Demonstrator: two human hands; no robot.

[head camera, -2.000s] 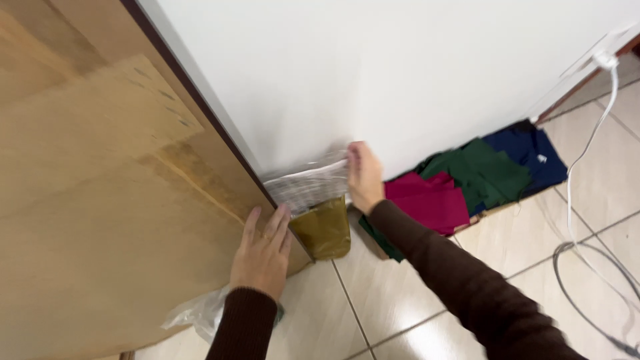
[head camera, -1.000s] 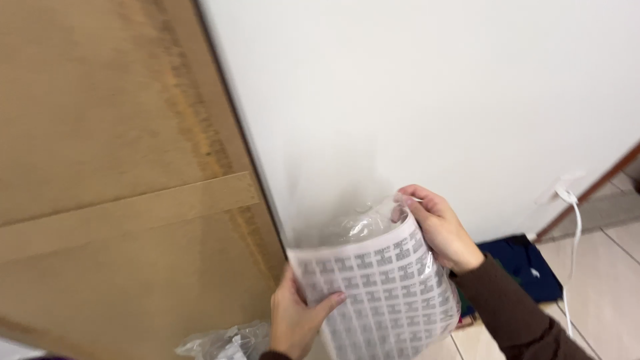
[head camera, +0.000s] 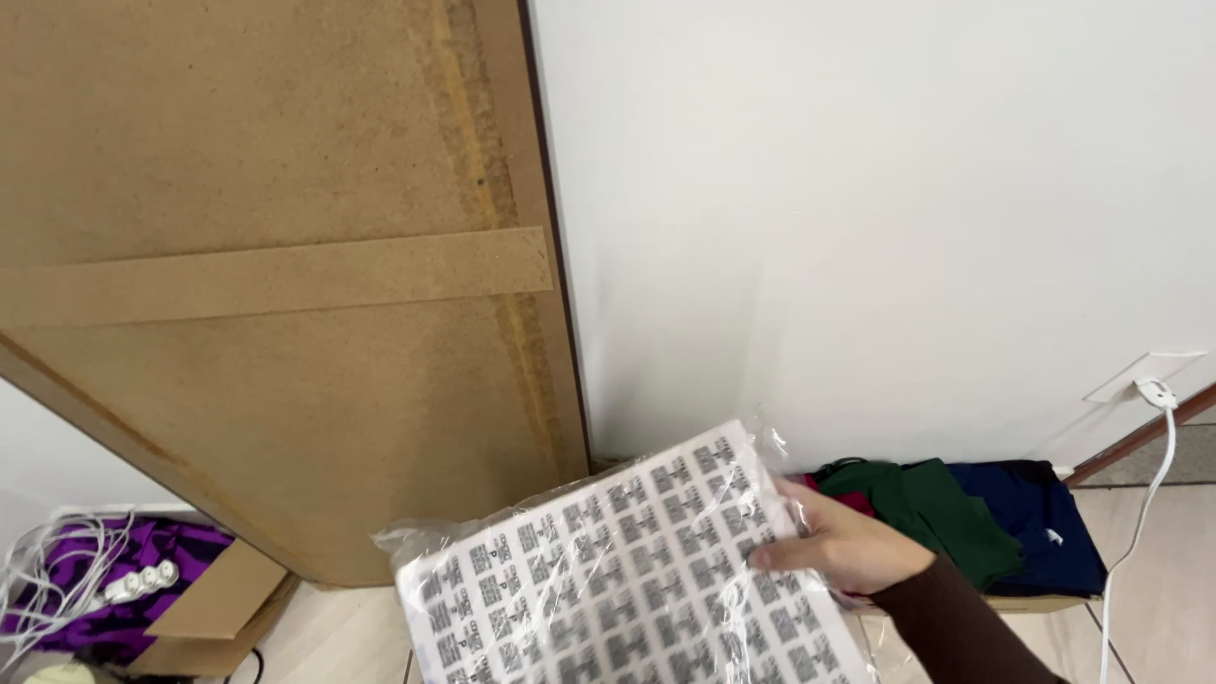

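Note:
My right hand [head camera: 836, 541] grips the right edge of a stack of printed label sheets [head camera: 627, 570] in a clear plastic bag, thumb on top. The sheets bear rows of small printed labels and lie tilted at the bottom middle of the view. Loose clear plastic sticks out at their upper corners. My left hand is out of view.
A brown fibreboard panel [head camera: 285, 171] stands at the left against the white wall [head camera: 855, 190]. Folded green cloth [head camera: 936, 513] and navy cloth [head camera: 1021, 532] lie in a low box at the right, near a plugged white cable [head camera: 1145, 513]. Lower left: purple cloth [head camera: 161, 608], cords, a cardboard box [head camera: 218, 589].
The bagged sheets, down between panel and wall two seconds ago, were then held up in both hands. Now only my right hand is seen on them; my left hand has left the view.

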